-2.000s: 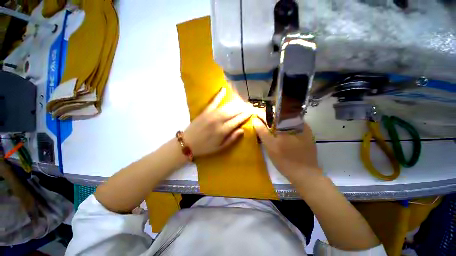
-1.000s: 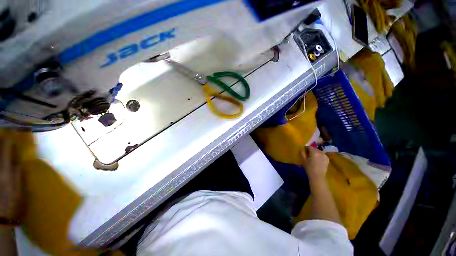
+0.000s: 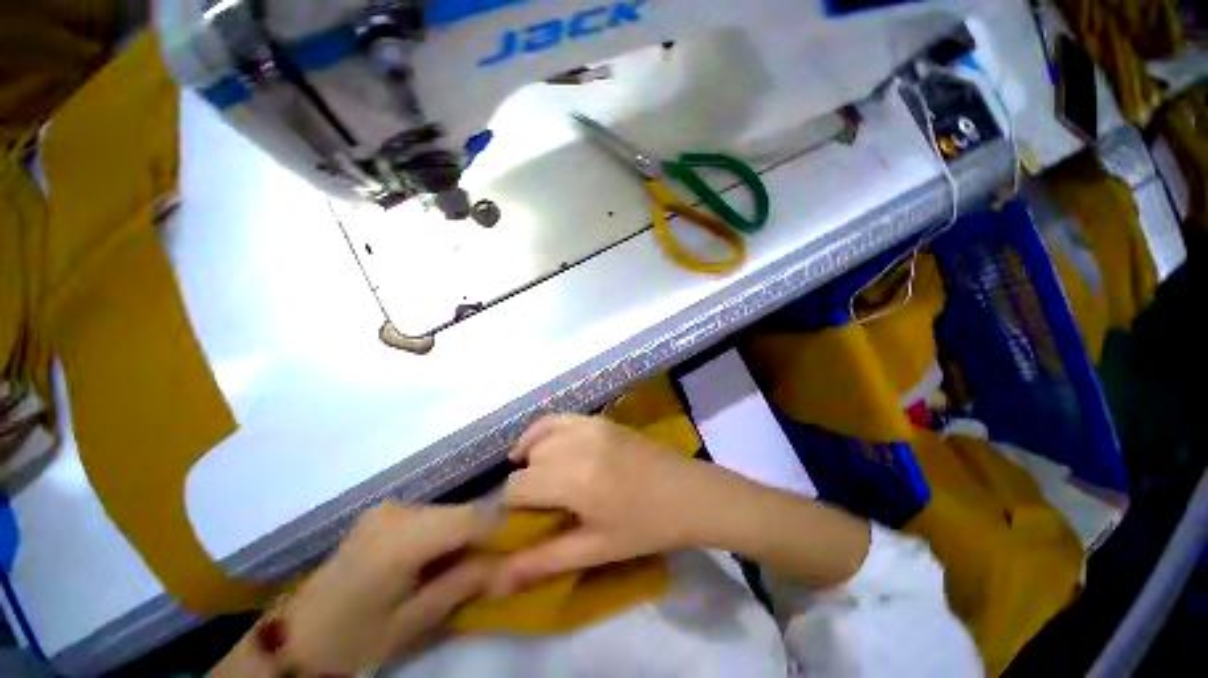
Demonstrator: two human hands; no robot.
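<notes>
A mustard cloth piece point(image 3: 570, 599) lies over my lap in front of the table edge, held between both hands. My left hand point(image 3: 384, 583) is blurred and grips it from the left. My right hand point(image 3: 596, 490) grips it from the right with fingers curled. A long curved mustard panel point(image 3: 126, 358) lies on the table at the left and hangs over the front edge near my left wrist. The sewing machine point(image 3: 437, 80), lettered JACK, stands above, with no cloth visible under its needle area. Scissors with yellow and green handles point(image 3: 696, 212) lie on the machine bed.
A grey measuring strip point(image 3: 636, 358) edges the table. A black bobbin tray point(image 3: 956, 130) sits at its right end. A blue basket point(image 3: 1020, 318) with mustard pieces stands at the lower right. More mustard cloth point(image 3: 20, 265) is at the far left. A white strip point(image 3: 749, 424) lies below the table.
The view has shifted left. My right hand has left the basket and now holds mustard cloth on my lap with my left hand. The long panel now lies on the table's left.
</notes>
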